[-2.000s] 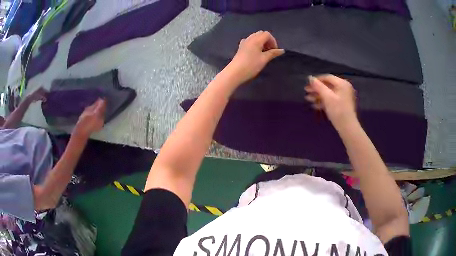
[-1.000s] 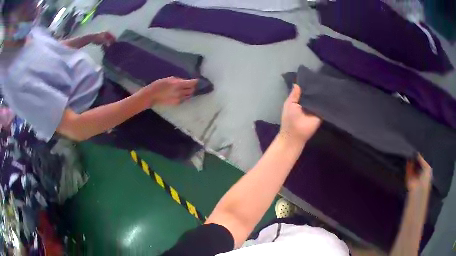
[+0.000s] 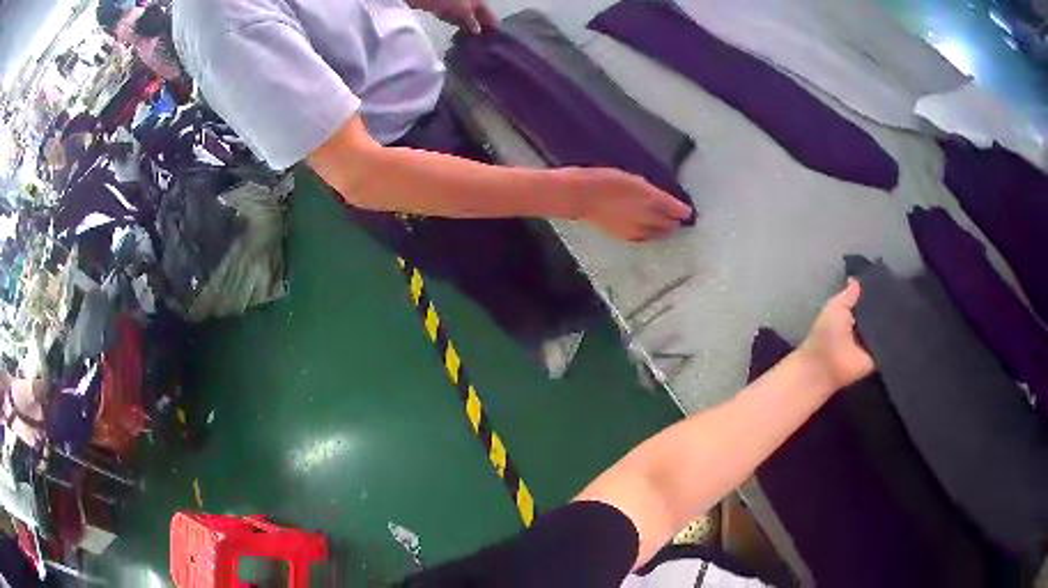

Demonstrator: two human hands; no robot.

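My left hand grips the near-left end of a dark grey cut panel, which runs off toward the lower right. My right hand is out of the picture. A dark purple panel lies under and beside the grey one, along the table's near edge. A co-worker's hand holds the end of a purple panel that lies over a dark grey panel.
More purple panels lie across the speckled grey table. A pale sheet is at the far side. A red plastic stool stands on the green floor. A heap of mixed cloth is at the left.
The view has swung left, showing more floor, the stool and the heap. My left hand still holds the grey panel's end. My right hand has left the picture. The co-worker's hand is now at the purple panel's tip.
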